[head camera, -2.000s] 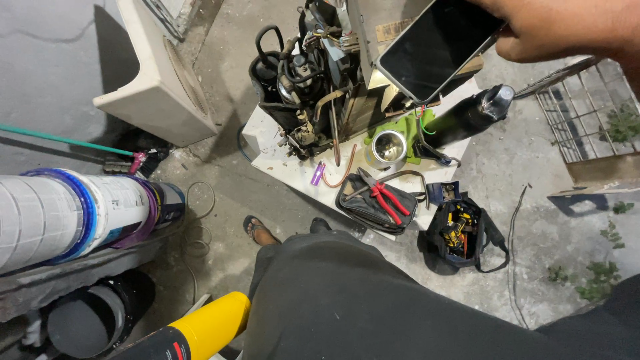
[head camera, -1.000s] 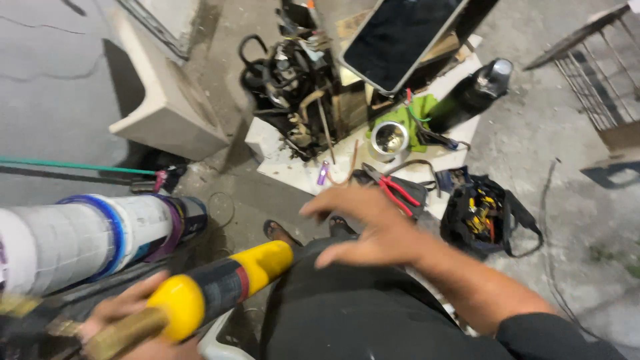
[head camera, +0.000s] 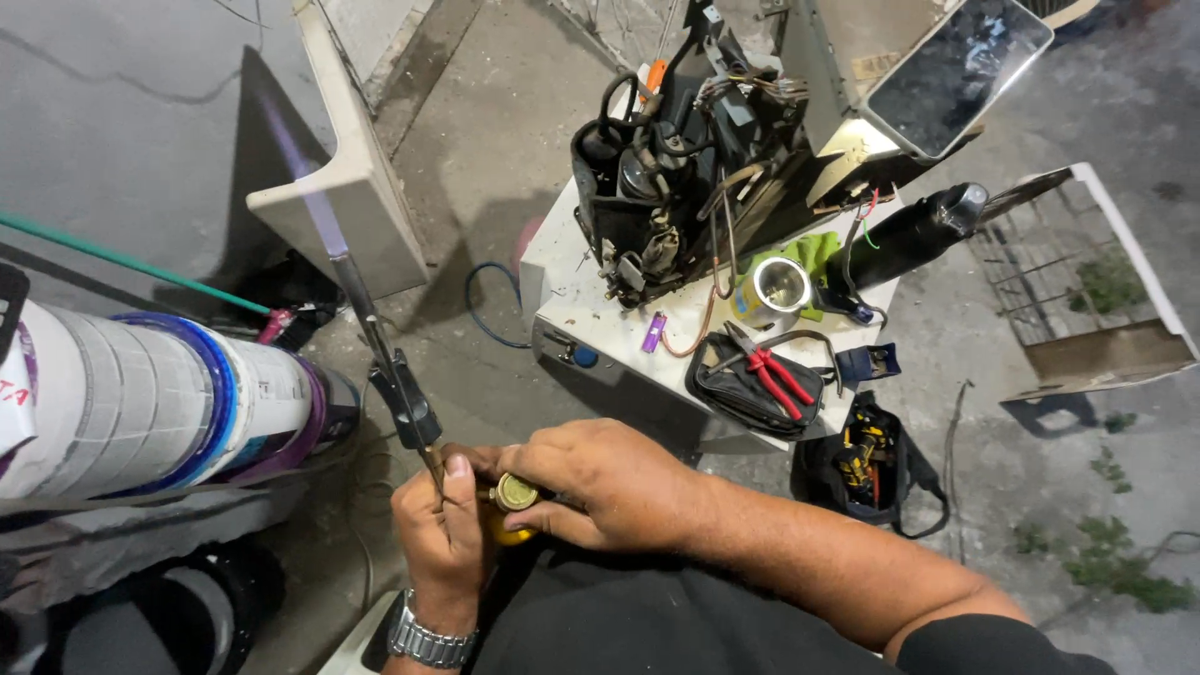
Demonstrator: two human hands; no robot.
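Observation:
A lit gas torch [head camera: 403,398] points up and left, with a pale blue-violet flame [head camera: 319,211] at its metal nozzle. My left hand [head camera: 441,525], wearing a metal-band watch, grips it below the black part. My right hand [head camera: 595,483] is closed around the torch's lower fittings, by a round brass knob [head camera: 516,491]. A bit of the yellow gas cylinder [head camera: 511,534] shows beneath the hands; the rest is hidden. On a white surface ahead lie red-handled pliers [head camera: 773,375] on a black pouch [head camera: 722,398], a purple lighter [head camera: 653,333] and a bent copper tube [head camera: 703,328].
Ahead stand a black tool bag [head camera: 647,178], an open can [head camera: 783,284], a black bottle [head camera: 905,234] and a phone [head camera: 961,75]. A white plastic piece [head camera: 356,206] is near the flame. Stacked buckets [head camera: 169,403] lie left; a small tool bag [head camera: 867,469] sits right on the floor.
The torch now shows a flame; none is visible earlier. My right hand, apart from the torch one second ago, has come to its fittings. The yellow cylinder is now mostly hidden.

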